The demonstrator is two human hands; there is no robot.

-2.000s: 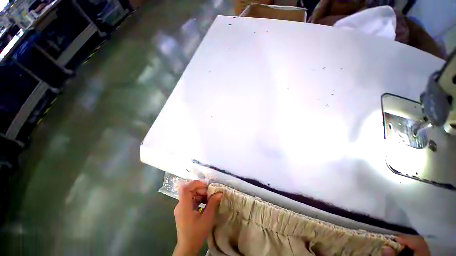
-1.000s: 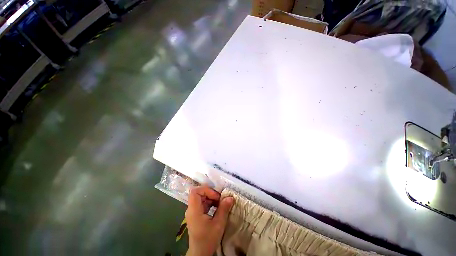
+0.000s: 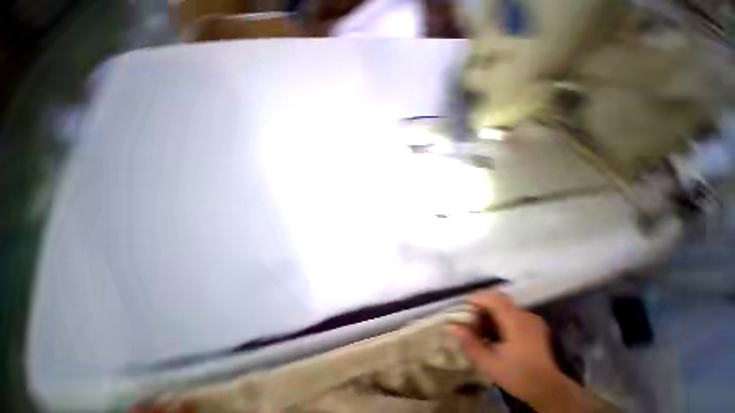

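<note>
A beige garment [image 3: 355, 373] with a gathered waistband lies stretched along the front edge of the white table [image 3: 177, 210], at the bottom of the blurred view. My right hand [image 3: 512, 343] pinches the right end of its waistband. My left hand [image 3: 165, 406] is at the bottom edge, mostly cut off, with only blurred fingertips showing by the garment's left end; its grip cannot be made out.
A cream sewing machine [image 3: 596, 73] stands at the right over a brightly lit plate. A dark streak [image 3: 371, 310] runs along the table's front edge. A brown box [image 3: 246, 26] and white cloth [image 3: 379, 18] are behind the table.
The view has swung right, bringing the sewing machine and my right hand into the picture. My left hand now shows only at the bottom edge. The garment is still along the table's front.
</note>
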